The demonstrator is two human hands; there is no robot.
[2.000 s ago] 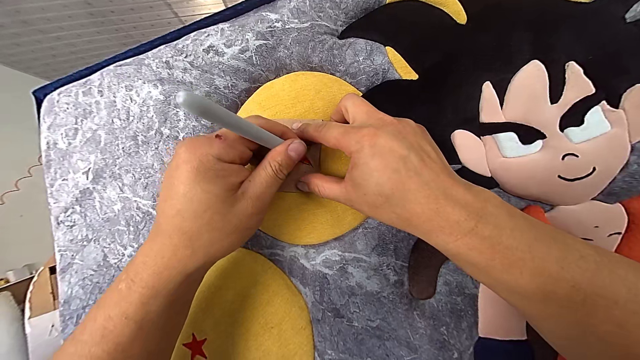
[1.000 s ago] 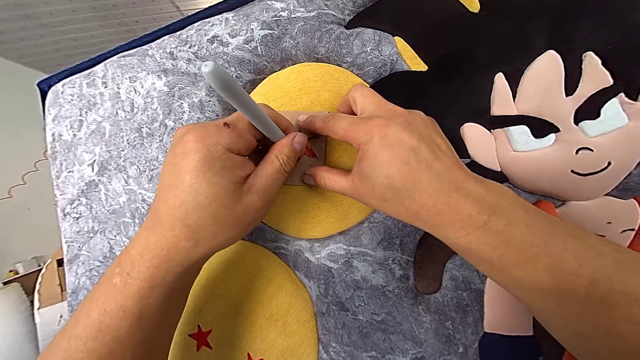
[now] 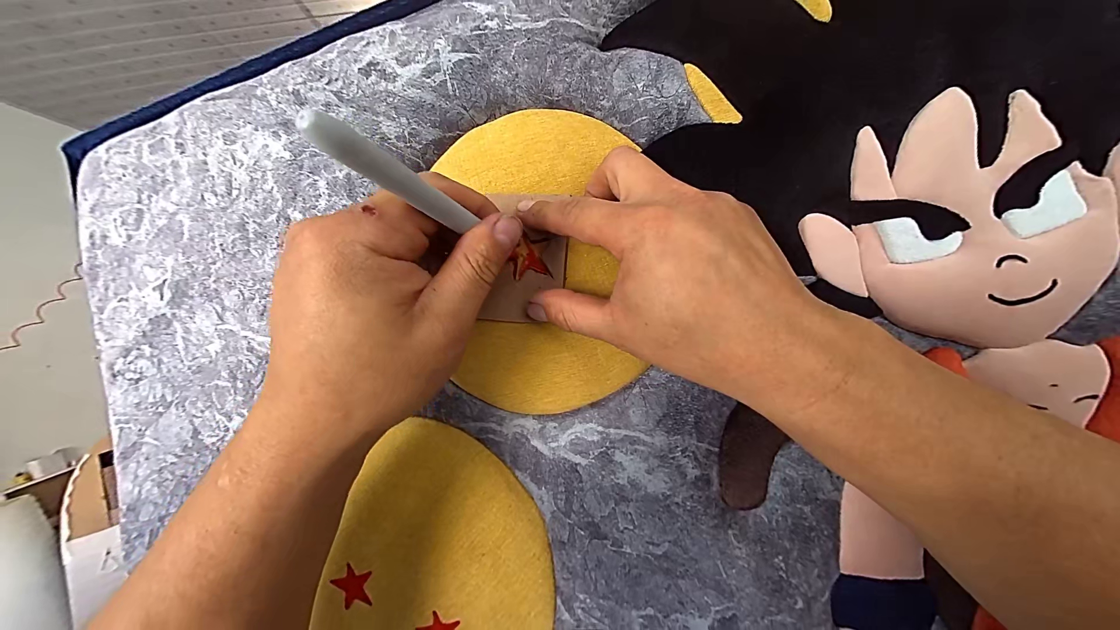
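Note:
My left hand (image 3: pixel 376 289) grips a slim pale grey brush or pen (image 3: pixel 376 166), its rear end pointing up and left, its tip hidden by my fingers. Under both hands a small translucent stencil sheet (image 3: pixel 507 302) lies on a round yellow fabric patch (image 3: pixel 551 376). In the sheet's star-shaped opening shows a partly red star (image 3: pixel 530 261). The thumb and index finger of my right hand (image 3: pixel 665 262) press the sheet down on either side of the star, holding no tool. Below, a second yellow patch (image 3: pixel 437 516) bears red stars (image 3: pixel 352 585).
The patches sit on a padded panel of grey marbled fabric (image 3: pixel 201 219) with a dark blue edge (image 3: pixel 236 74). At right is an appliqué cartoon figure (image 3: pixel 962 245) with black hair. A cardboard box (image 3: pixel 87 499) and a pale roll-like object (image 3: pixel 31 560) stand at lower left.
More red shows in the stencil's star opening than two seconds ago. Both hands keep nearly the same place on the patch, and the view has shifted slightly.

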